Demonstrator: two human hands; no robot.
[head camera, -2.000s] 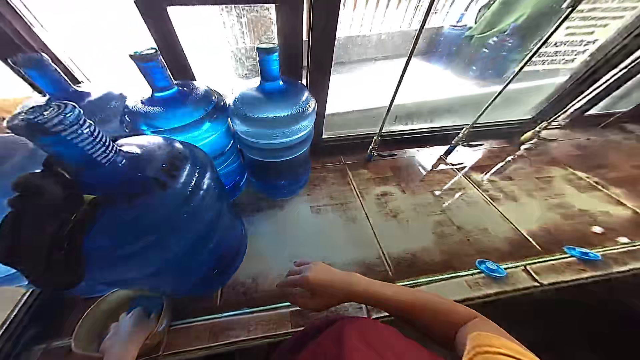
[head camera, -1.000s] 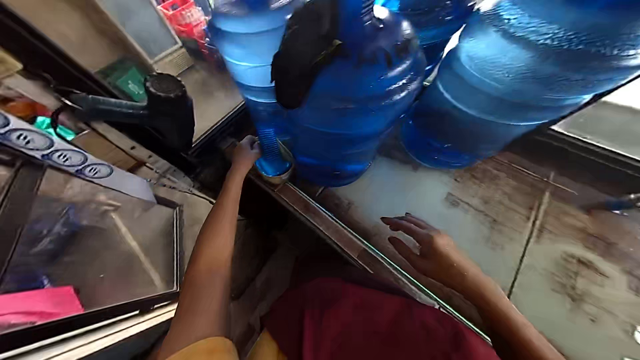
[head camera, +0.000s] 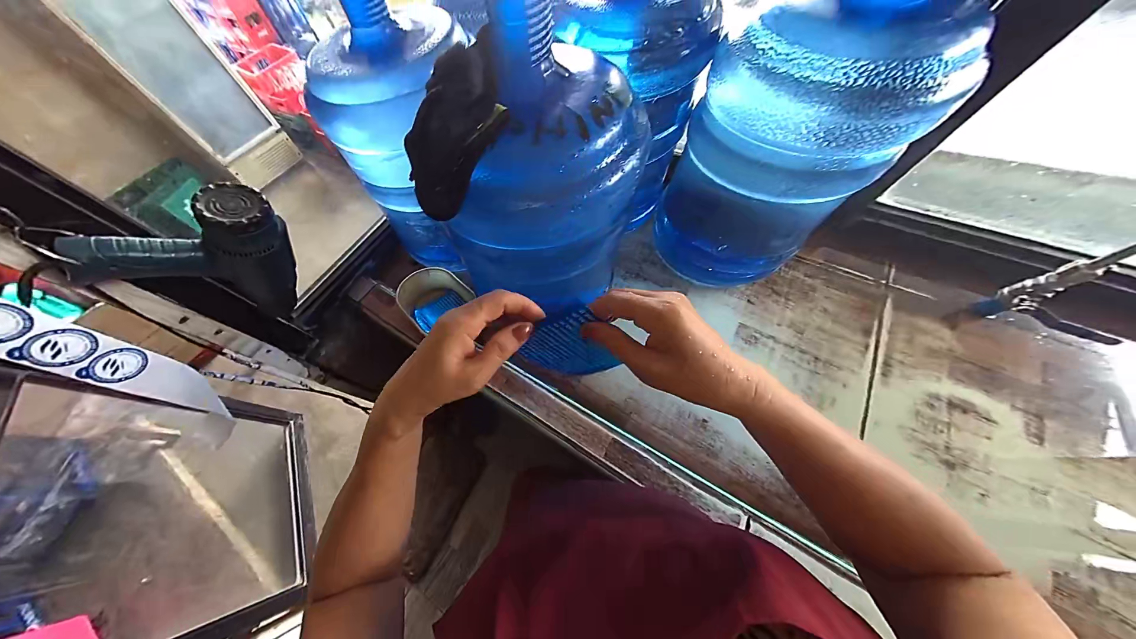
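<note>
My left hand (head camera: 457, 355) and my right hand (head camera: 679, 346) face each other in front of a large blue water bottle (head camera: 550, 195). Between their fingertips is a small piece of blue plastic film (head camera: 561, 333) with white marks, seen against the bottle's base. A small oval container (head camera: 411, 288) with blue pieces inside stands just beyond my left hand. Black cloth or a glove (head camera: 453, 124) hangs by the bottle's neck. Other blue bottles stand around it, one at the left (head camera: 382, 115) and a droplet-covered one at the right (head camera: 816, 133).
A dark heat gun or dryer (head camera: 244, 235) hangs at the left. Below it lie a strip of round blue-and-white stickers (head camera: 115, 359) and a glass-topped case (head camera: 177, 497). The counter (head camera: 958, 426) extends right, with a corded hook (head camera: 1047, 288) by the window frame.
My left hand has come away from the oval container and moved right. My right hand has come in beside it, and the blue film is now between them.
</note>
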